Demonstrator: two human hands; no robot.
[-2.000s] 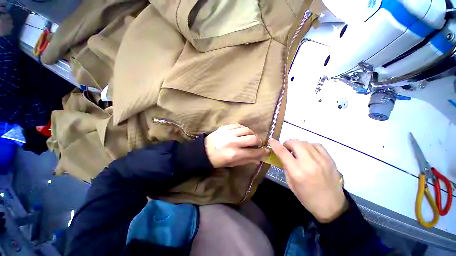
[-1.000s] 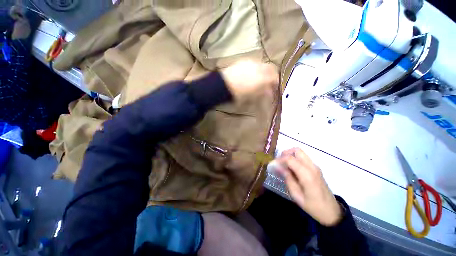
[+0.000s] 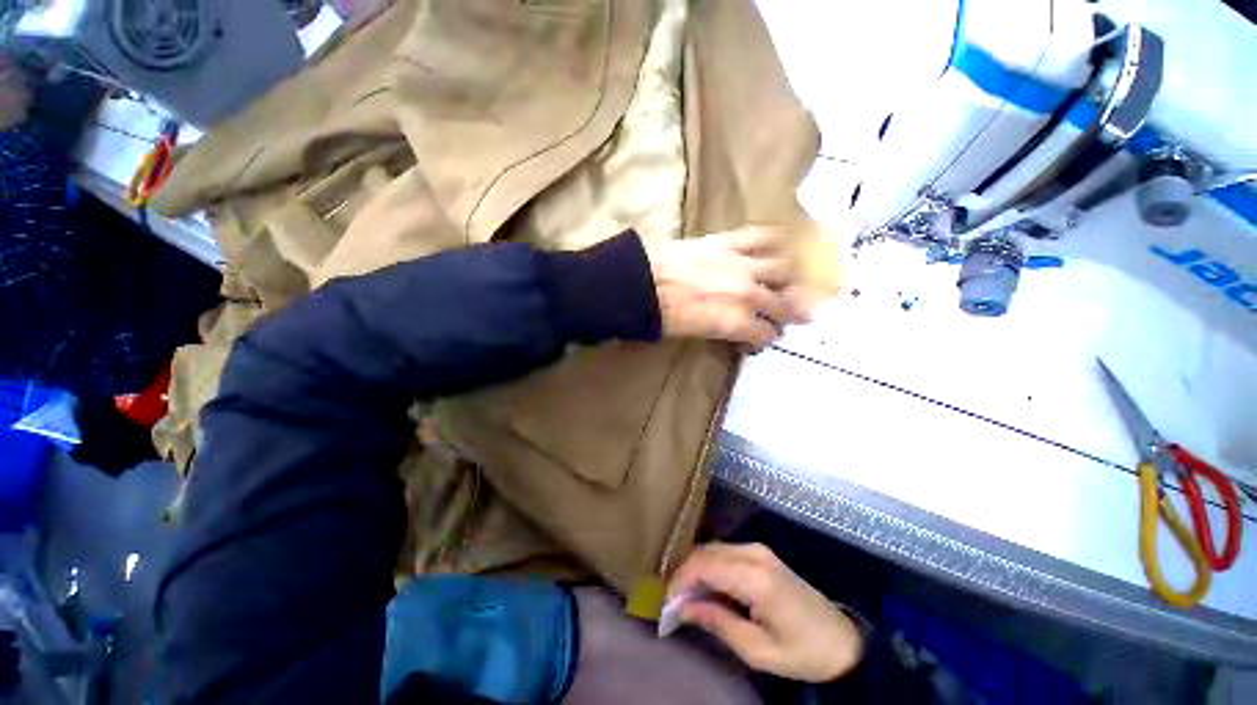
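Observation:
The tan jacket [image 3: 579,413] lies over the table's front edge and hangs down toward my lap. My left hand [image 3: 728,285] holds its front edge near the sewing machine, fingers curled on the cloth; the cloth just beyond them is blurred. My right hand [image 3: 765,606] is low, at the lower end of the front edge. It pinches a small white piece [image 3: 673,614]. A yellow piece [image 3: 644,596] shows beside it against the cloth; whether the two are joined is unclear. The zipper teeth are mostly hidden.
The white sewing machine [image 3: 1020,97] stands at upper right, its presser area just right of my left hand. Shears [image 3: 1165,475] with red and yellow handles lie at right. A grey machine panel [image 3: 172,55] and orange-handled scissors [image 3: 152,171] are at upper left.
The jacket has shifted toward my lap, and its pocket zipper is no longer visible. My right hand has moved down with the yellow piece. My left hand has moved up to the front edge.

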